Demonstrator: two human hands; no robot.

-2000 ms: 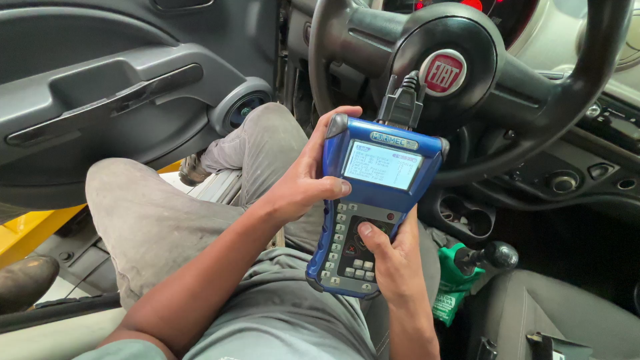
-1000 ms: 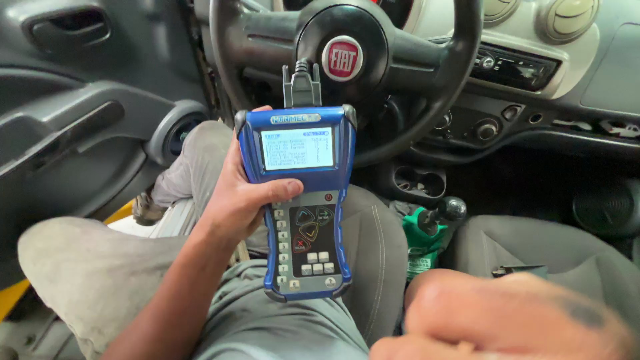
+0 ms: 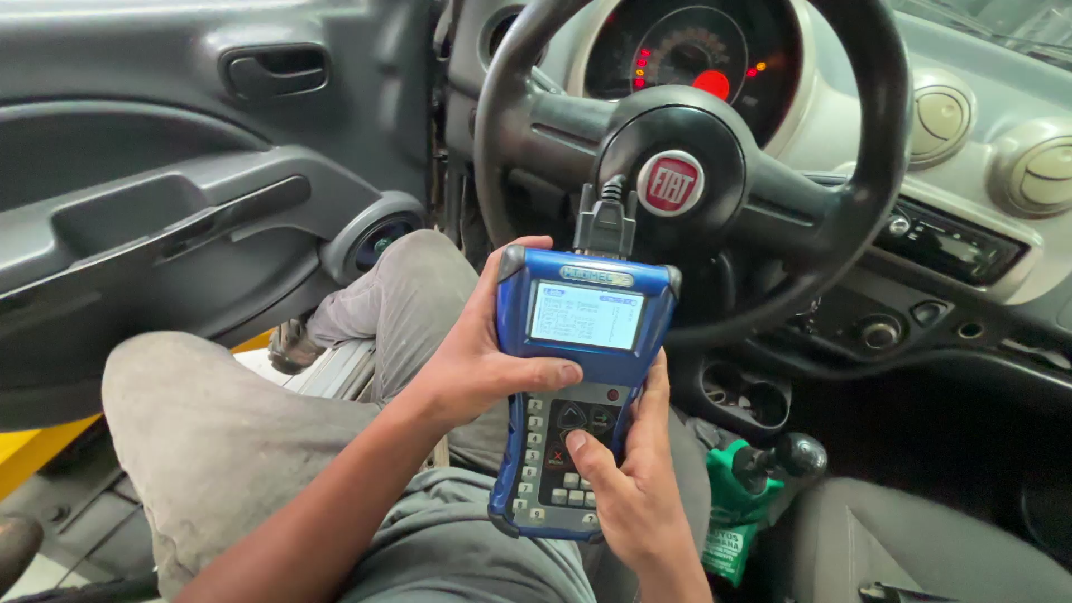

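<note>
My left hand (image 3: pixel 494 360) grips the upper left side of a blue handheld diagnostic scanner (image 3: pixel 620 368), its thumb lying across the case just under the lit screen (image 3: pixel 586 314). Around the lower right side wraps my right hand (image 3: pixel 628 469), with the thumb on the arrow keys of the keypad (image 3: pixel 578 431). A dark cable connector (image 3: pixel 605 224) is plugged into the scanner's top end. The scanner is tilted, in front of the lower part of the steering wheel (image 3: pixel 875 167). The fingers behind the case are mostly hidden.
The dashboard's instrument cluster (image 3: pixel 691 50) shows red and amber lights. A gear lever (image 3: pixel 800 456) with a green bag (image 3: pixel 733 511) beside it stands right of my lap, near the cup holders (image 3: pixel 754 398). The car door (image 3: pixel 167 184) is at the left, a seat (image 3: pixel 913 544) at the lower right.
My right hand was on the keypad two seconds ago, raised and blurred at the lower right one second ago, and is back on the scanner. The view has shifted.
</note>
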